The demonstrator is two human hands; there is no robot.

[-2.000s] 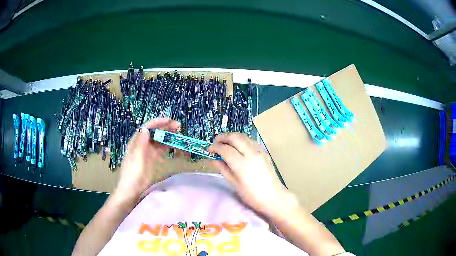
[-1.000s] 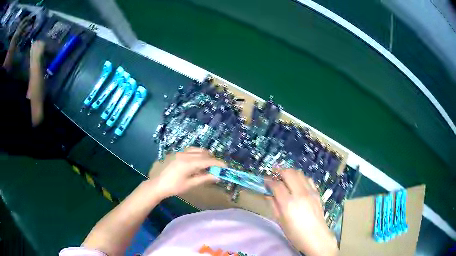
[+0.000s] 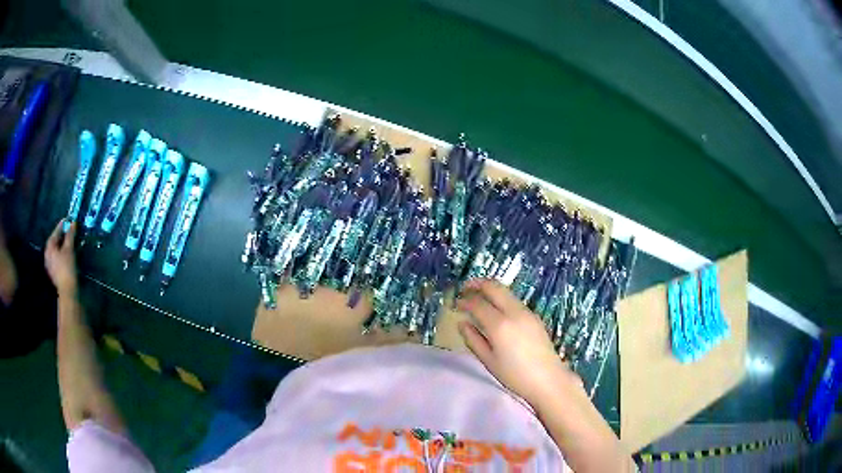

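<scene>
My left hand (image 3: 61,257) is at the far left, with its fingertips closed on the lower end of the leftmost filled turquoise housing (image 3: 83,174). That housing lies beside several others (image 3: 152,203) in a slanted row. My right hand (image 3: 503,333) is at the lower edge of the board pile (image 3: 369,217), its fingers bent over the boards; whether they grip one is hidden. The pile of dark and green boards lies on a cardboard sheet (image 3: 300,323).
Empty turquoise shells (image 3: 685,319) lie on a second cardboard sheet (image 3: 660,397) at right. A blue bin (image 3: 824,393) stands at far right. A blue cylinder (image 3: 25,129) and part of another person's hand (image 3: 6,272) are at far left. A small black piece (image 3: 402,151) lies above the pile.
My hands have parted from the housing they held together. My left hand has moved far left to the row, which has one more housing. My right hand is by the pile. The view has shifted.
</scene>
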